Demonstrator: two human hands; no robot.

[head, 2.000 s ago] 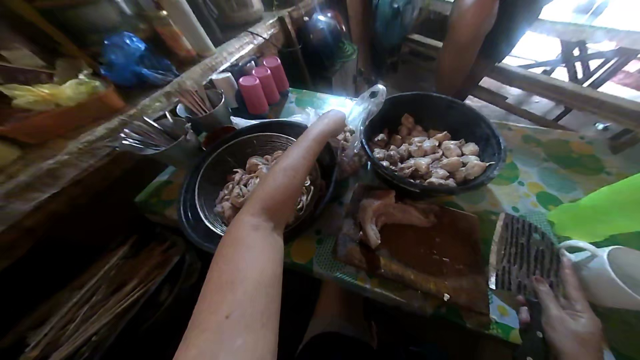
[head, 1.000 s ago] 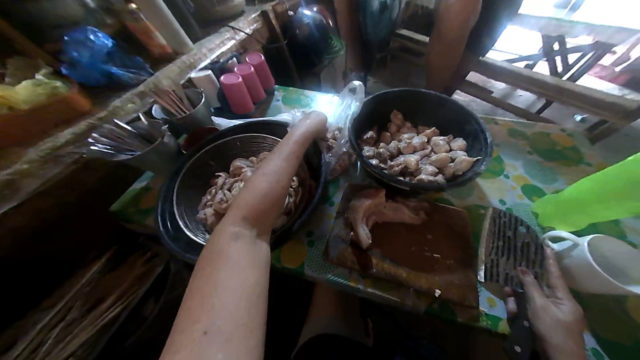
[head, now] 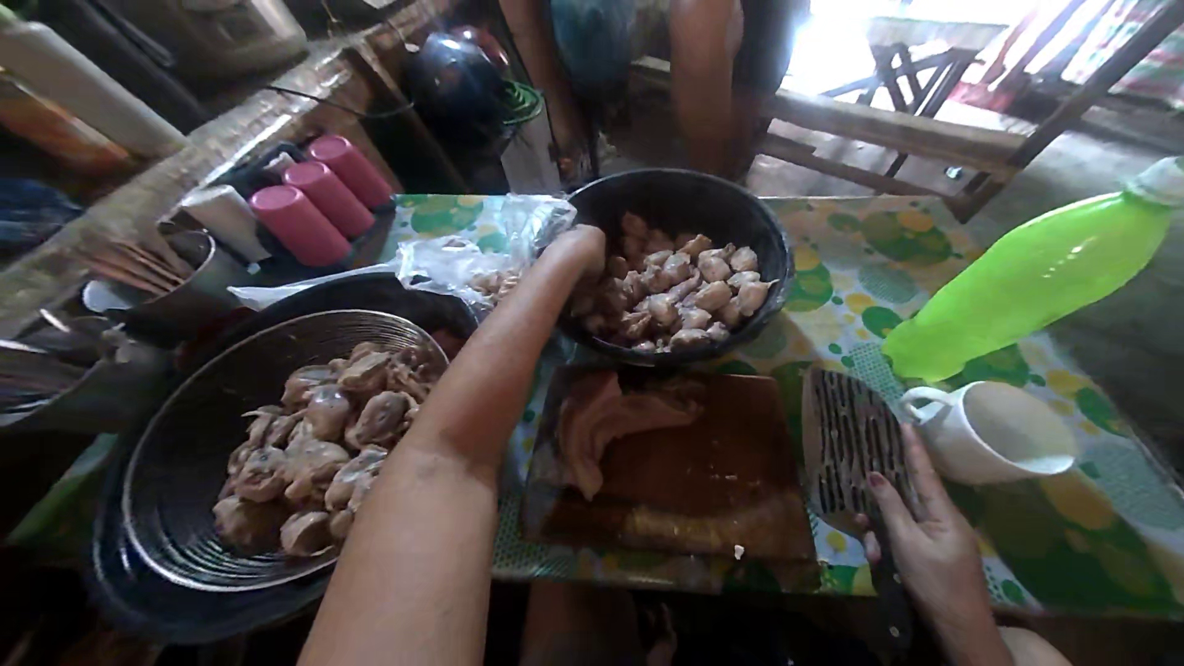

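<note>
My left hand (head: 581, 252) reaches to the left rim of a black basin (head: 784, 277) of raw meat pieces (head: 712, 294); its fingers are mostly hidden. Beside it lies a clear plastic bag (head: 453, 268) with meat inside. My right hand (head: 930, 536) is closed around the black handle of a wide-bladed cleaver (head: 856, 444), whose blade rests on the tablecloth. Between my hands a strip of raw meat (head: 601, 421) lies on a brown cutting board (head: 731, 462). To the left of my forearm, a metal strainer (head: 148, 462) with meat pieces (head: 314, 462) sits in a larger black basin (head: 116, 592).
A white mug (head: 1008, 430) and a bottle of green liquid (head: 1036, 277) are right of the cleaver. Pink cups (head: 301, 225) and containers of utensils (head: 176, 287) stand at the left. Another person's arm (head: 708, 92) is beyond the black basin, near a wooden bench (head: 888, 120).
My left hand has moved right, from beside the plastic bag to the rim of the black basin. My right hand keeps hold of the cleaver.
</note>
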